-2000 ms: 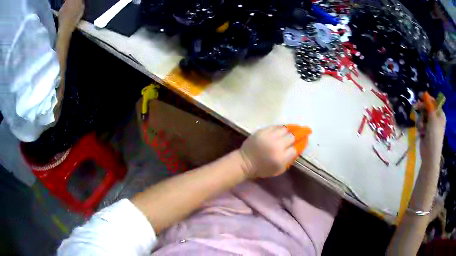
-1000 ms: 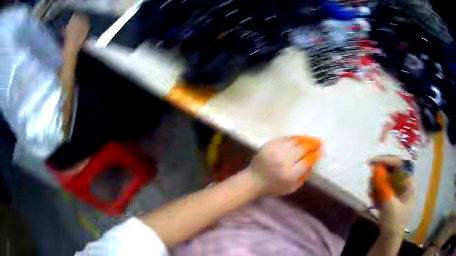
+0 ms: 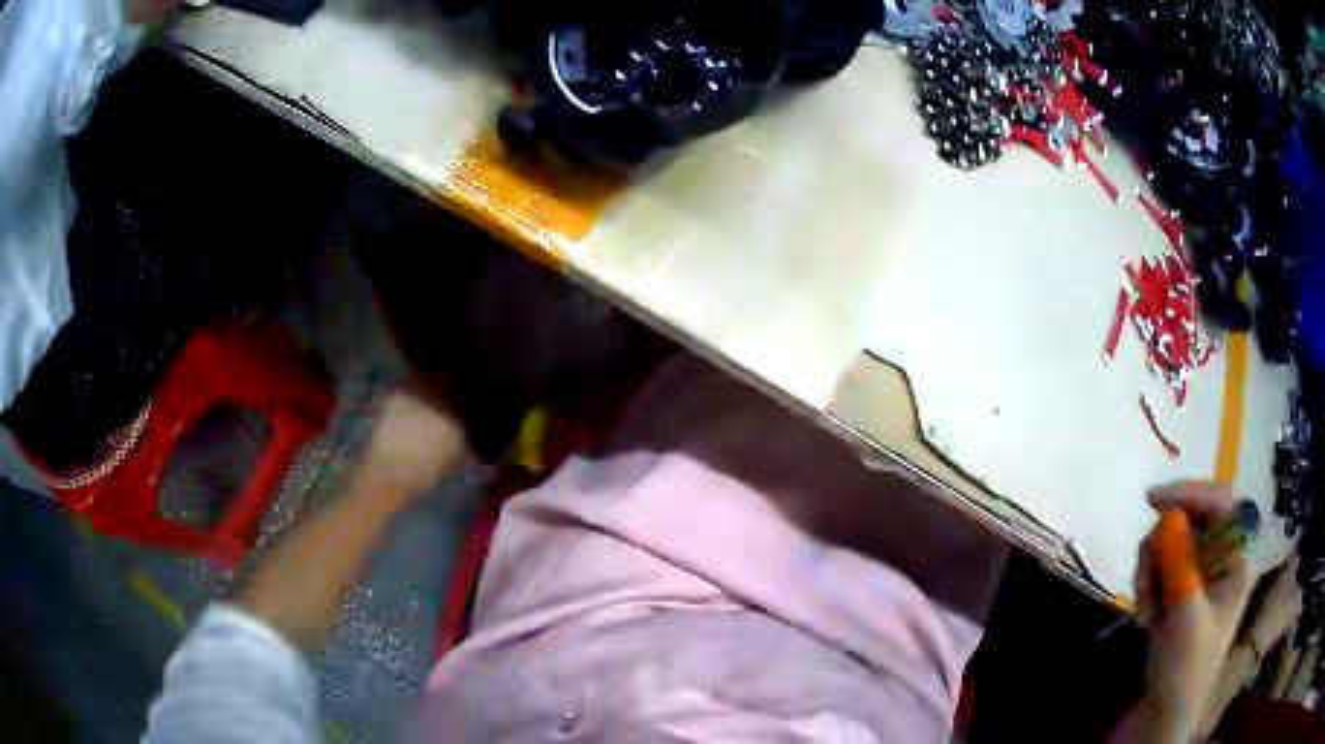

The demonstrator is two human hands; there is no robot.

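My left hand point(image 3: 419, 436) is low at left, below the table edge, blurred against a dark shape; its fingers are hidden and I cannot tell whether it holds anything. My right hand point(image 3: 1194, 560), with an orange finger cot, is at the table's near right corner, closed around a small yellow-green handled tool point(image 3: 1229, 541), possibly a screwdriver. Red connector leads point(image 3: 1163, 313) lie in a loose pile beyond it. Metal discs, probably LED ring boards point(image 3: 959, 109), lie farther back. Black housings point(image 3: 654, 73) are piled at the far side.
The pale tabletop point(image 3: 756, 262) has orange tape point(image 3: 531, 196) and a cracked near edge. A red stool point(image 3: 204, 436) stands at left, beside a person in a white garment point(image 3: 58, 189). Something yellow point(image 3: 532, 436) shows below the table. More black parts and blue items are at far right.
My left hand has left the table edge and moved down and left below it. My right hand has moved from the far right side towards the near corner, still around the handle.
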